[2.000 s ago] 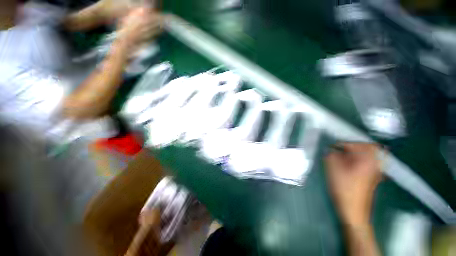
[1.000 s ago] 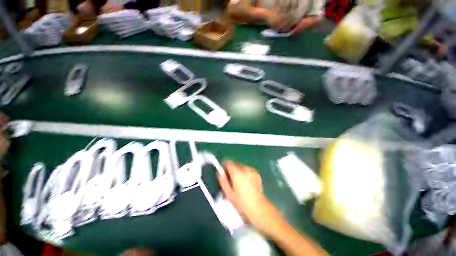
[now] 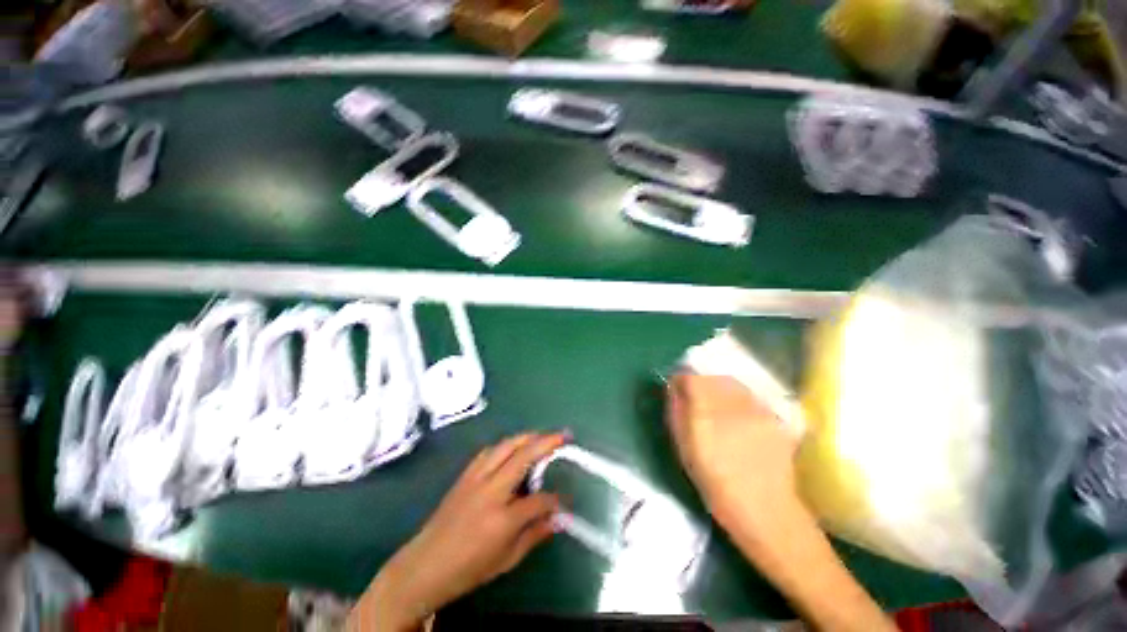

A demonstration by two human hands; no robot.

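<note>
A white loop-shaped frame (image 3: 591, 464) lies at the near middle of the green bench, its disc end toward the lower right. My left hand (image 3: 501, 500) holds its loop end, fingers on the rim. My right hand (image 3: 729, 426) is over a bundle of thin white strips (image 3: 739, 361), its fingertips at the near left side of the bundle. The fingers are mostly hidden, so I cannot tell if a strip is gripped. A row of overlapping white frames (image 3: 266, 438) stands to the left.
A clear plastic bag (image 3: 1013, 370) with a pale yellow block is right of my right hand. Beyond the white edge strip (image 3: 556, 293), several frames (image 3: 686, 214) lie on the belt, with a neat group (image 3: 865, 148) at right. A cardboard tray (image 3: 507, 22) is at the far side.
My left hand has come into view onto a frame. My right hand has left the frame and moved right to the strip bundle. The frame now lies nearer me, and the view has tilted down.
</note>
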